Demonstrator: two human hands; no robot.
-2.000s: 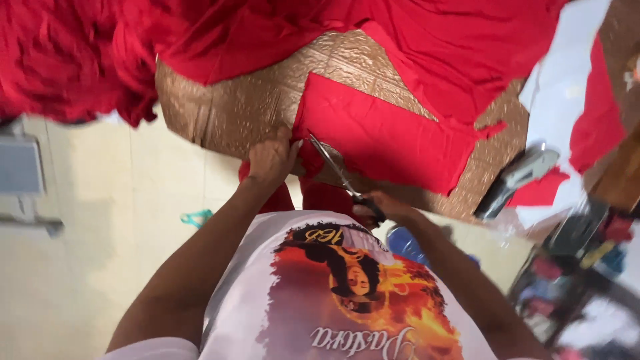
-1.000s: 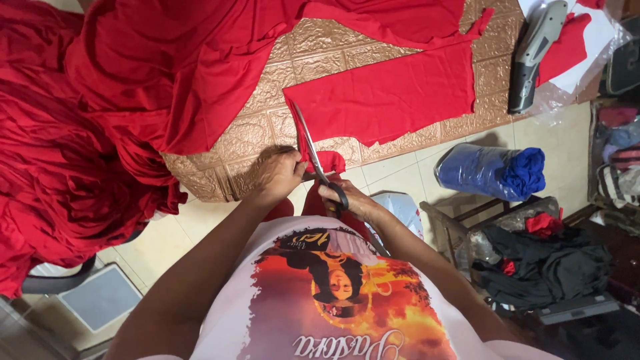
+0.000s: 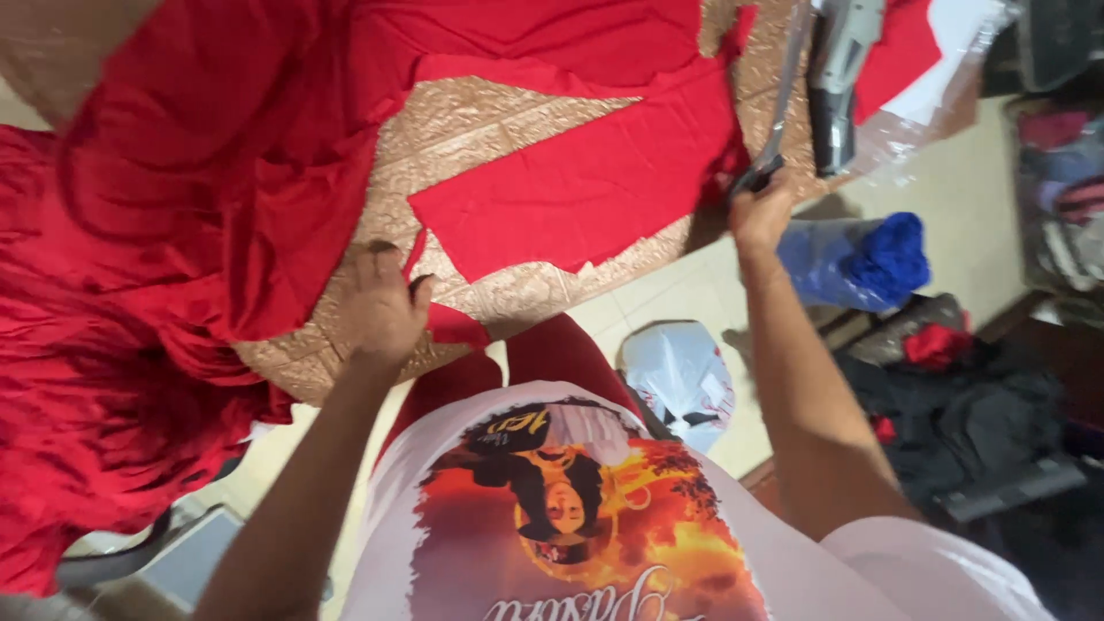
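My right hand [image 3: 763, 207] grips the dark handles of a pair of metal scissors [image 3: 785, 99], whose blades point away from me at the table's right part. Beneath my left hand [image 3: 384, 302] is the textured table surface, and a narrow red fabric strip [image 3: 457, 326] lies by its thumb; the fingers are spread, and whether they pinch the strip is hard to tell. Between my hands a cut red fabric piece [image 3: 569, 190] lies flat. A large heap of red fabric [image 3: 250, 164] spreads over the table's left and far side.
The bronze brick-patterned table cover [image 3: 466, 116] runs under the fabric. A grey and black device [image 3: 841, 82] lies at the right beside clear plastic [image 3: 906, 142]. Past the near edge are a wrapped blue roll [image 3: 854, 259], a tied plastic bag [image 3: 677, 375] and black cloth [image 3: 957, 405].
My right hand has carried the scissors away from the fabric piece's left end to the right. My left hand has come off the cut edge and spread out. The narrow strip now lies apart from the piece.
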